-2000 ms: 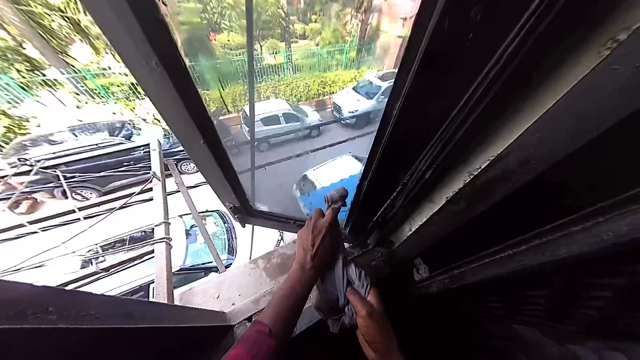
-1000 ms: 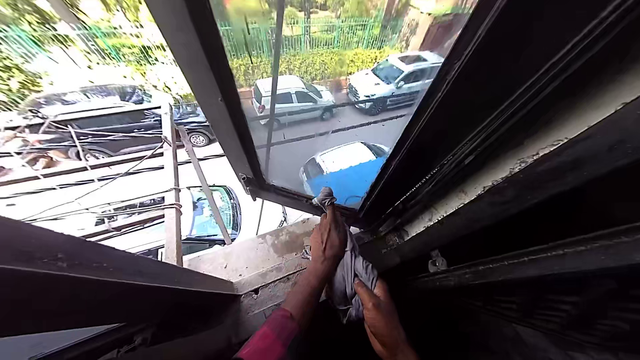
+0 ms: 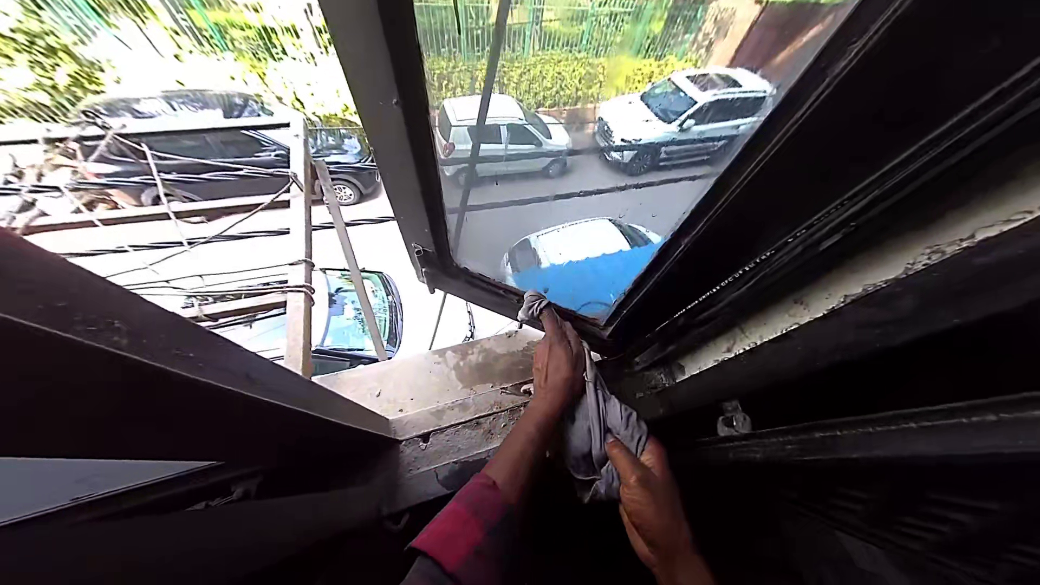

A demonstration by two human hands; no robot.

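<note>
A grey cloth [image 3: 601,431] hangs between my two hands at the lower edge of a swung-out window sash. My left hand [image 3: 559,366] grips one end, with cloth wrapped over the fingertips, which touch the bottom rail of the dark sash frame [image 3: 479,290]. Below and to the right, my right hand [image 3: 646,487] holds the bunched lower part of the cloth. Above my left hand is the glass pane [image 3: 561,195], with a blue patch along its lower corner; whether that patch is on the glass or beyond it, I cannot tell.
A worn, dirty sill [image 3: 447,374] runs below the sash. Dark frame members stand close on both sides, with a small metal fitting [image 3: 734,420] at the right. Outside are a metal bracket [image 3: 299,244] with tangled cables, and, lower down, a street with parked cars [image 3: 504,138].
My left hand's cloth-covered fingertips have moved from over the lower pane to the bottom rail, leftward along the sash. Both hands keep hold of the cloth.
</note>
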